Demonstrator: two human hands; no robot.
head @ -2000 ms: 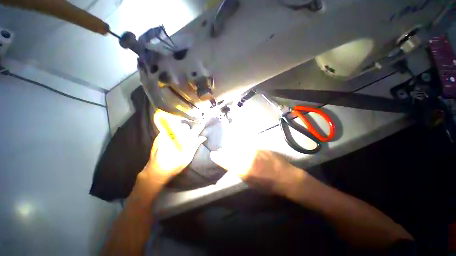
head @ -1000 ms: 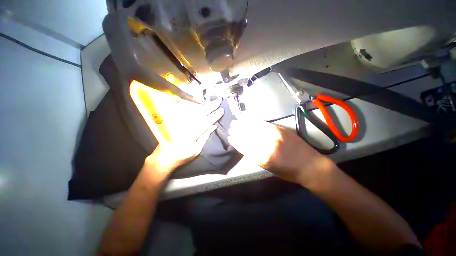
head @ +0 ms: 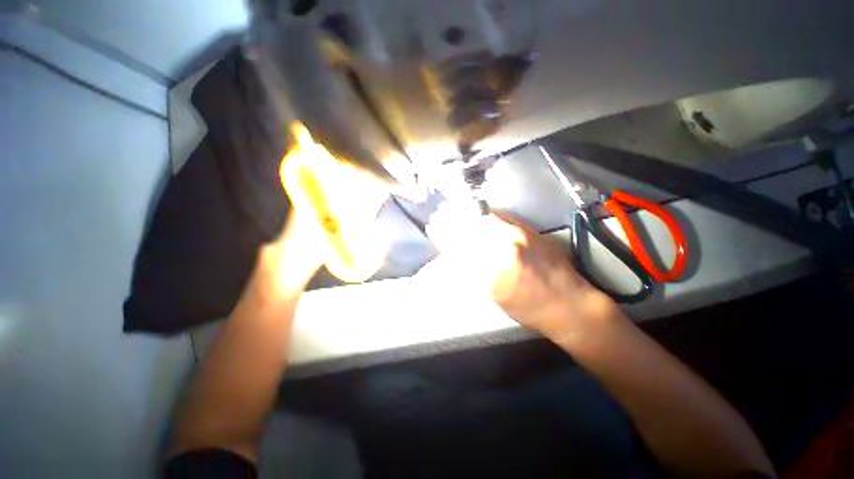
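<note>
A dark garment (head: 192, 220) lies bunched left of the needle, with a greyish part washed out by glare between my hands. My left hand (head: 304, 245) is on the cloth, partly hidden behind the glowing yellow attachment (head: 328, 217); its fingers are lost in glare. My right hand (head: 501, 267) is at the cloth edge just in front of the presser foot (head: 475, 173), fingertips bent and overexposed. I cannot tell whether either hand pinches the cloth.
Scissors with one red-orange and one dark handle (head: 648, 239) lie right of the needle. A dark strip (head: 693, 176) runs right behind them. The off-white machine head (head: 599, 65) spans the top. The pale table's front edge (head: 421, 344) runs below my hands.
The view has come closer to the machine head. My left hand has drawn back behind the yellow attachment, and the cloth's front part no longer reaches the table edge. My right hand stays near the needle.
</note>
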